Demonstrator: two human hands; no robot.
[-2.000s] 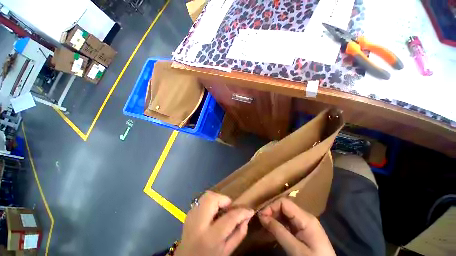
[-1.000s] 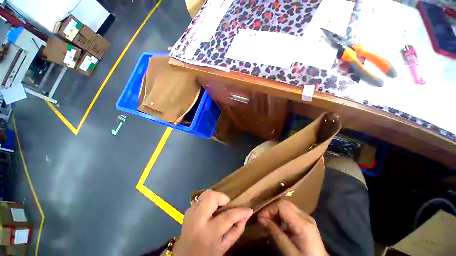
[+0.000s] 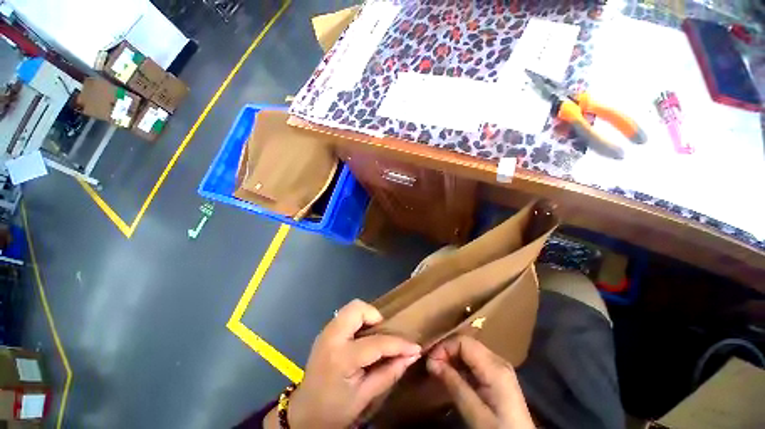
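A tan-brown handbag (image 3: 495,289) lies on the wearer's lap with its long opening facing up, showing inner compartments. A small gold clasp (image 3: 478,322) sits on its front near the edge. My left hand (image 3: 356,360) grips the near left part of the bag's top edge between thumb and fingers. My right hand (image 3: 474,373) is close beside it at the same edge, thumb and index finger pinched together. Whether a needle or thread is between those fingertips is too small to tell.
The desk (image 3: 403,138) with leopard-print cover holds orange-handled pliers (image 3: 587,116), a pink-red tool (image 3: 673,123), white paper (image 3: 436,99) and a red-edged smartphone (image 3: 721,63). A blue crate (image 3: 222,173) with a brown bag stands left. An open cardboard box (image 3: 721,402) is at lower right.
The view has shifted slightly. Both hands stay at the bag's edge, with the right fingertips now closer to the left ones than a second ago.
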